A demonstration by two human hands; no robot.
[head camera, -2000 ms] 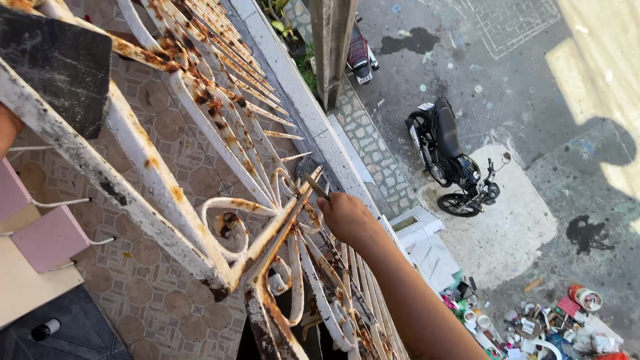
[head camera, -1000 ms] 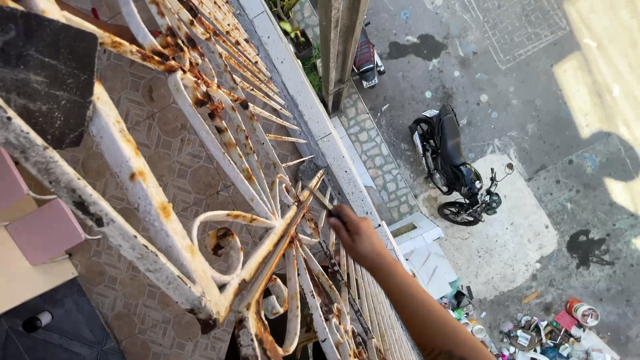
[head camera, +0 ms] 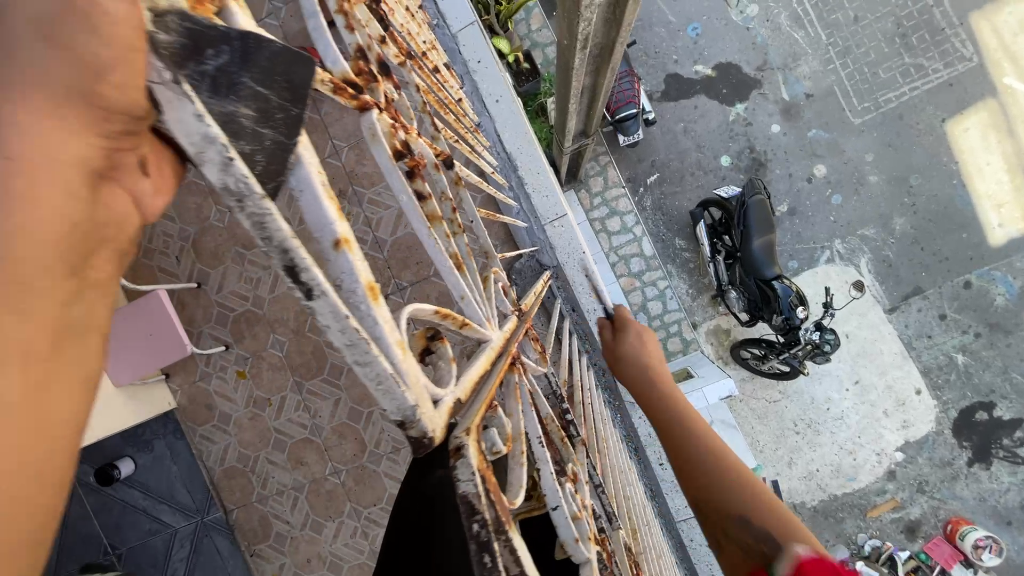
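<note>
My right hand (head camera: 632, 344), past the outer side of the railing, grips the dark handle of a thin, long-bladed tool (head camera: 588, 268); whether it is a knife or a scraper I cannot tell. The blade points up the view over the tiled ledge, apart from the bars. My left hand (head camera: 144, 160) is large and blurred at the upper left, beside a black sheet or plate (head camera: 240, 88) on the white metal railing (head camera: 296, 248); its fingers are mostly hidden. White paint with brown rust covers the railing's curved bars and spikes around the corner joint (head camera: 444, 416).
Sharp spikes (head camera: 480, 176) line the railing beside the ledge (head camera: 532, 172). A concrete post (head camera: 588, 72) rises outside. Far below are a black motorcycle (head camera: 756, 256), another parked one (head camera: 628, 100) and a debris pile (head camera: 904, 556). Pink chair parts (head camera: 148, 340) stand on the patterned tile floor (head camera: 296, 400).
My right hand with the tool has moved away from the railing's corner, out over the ledge. My left hand and forearm have come far into view at the left.
</note>
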